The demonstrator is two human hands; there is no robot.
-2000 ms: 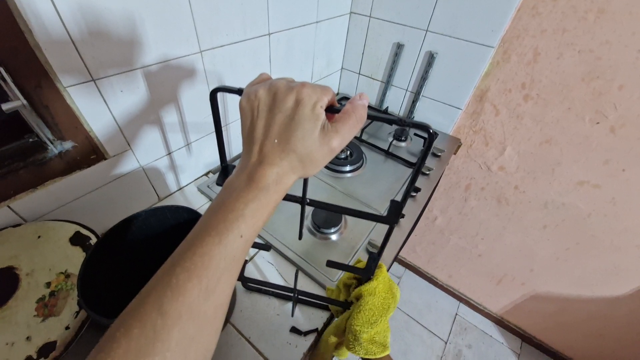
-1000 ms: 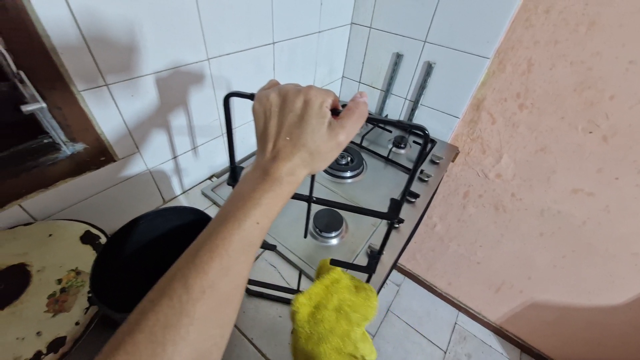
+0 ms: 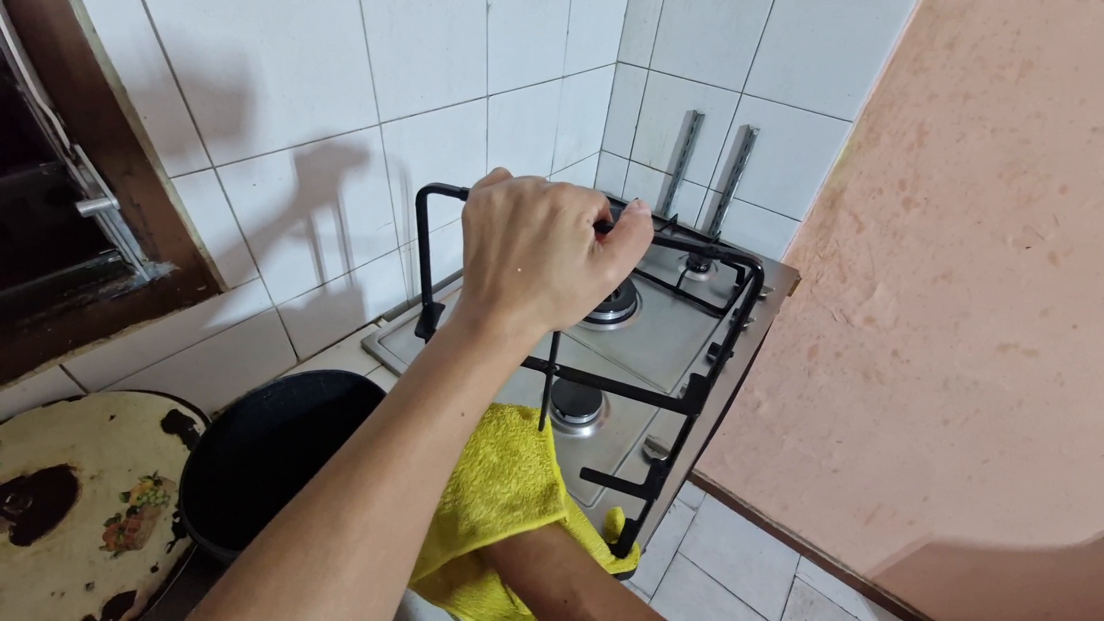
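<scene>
My left hand (image 3: 552, 250) grips the top bar of a black metal pan support (image 3: 617, 385), which stands tilted up above a stainless steel gas hob (image 3: 638, 345). From the bottom edge my right forearm reaches in. A yellow microfibre cloth (image 3: 500, 483) covers my right hand (image 3: 517, 552), whose fingers are hidden; cloth shows around the lower corner of the pan support. Beneath the raised bars are a front burner (image 3: 576, 401) and a larger burner (image 3: 614, 302). Another pan support lies over the far burner (image 3: 697, 266).
A black pot (image 3: 276, 457) and a worn cream metal lid or cover (image 3: 78, 483) with a fruit print are at the lower left. White tiled wall (image 3: 431, 69) rises behind the hob, a pink wall (image 3: 931, 302) stands right, and a wooden window frame (image 3: 129, 190) is left.
The yellow cloth and my right hand have moved over the lower part of the pan support, and the right forearm now shows. My left hand keeps its hold on the top bar.
</scene>
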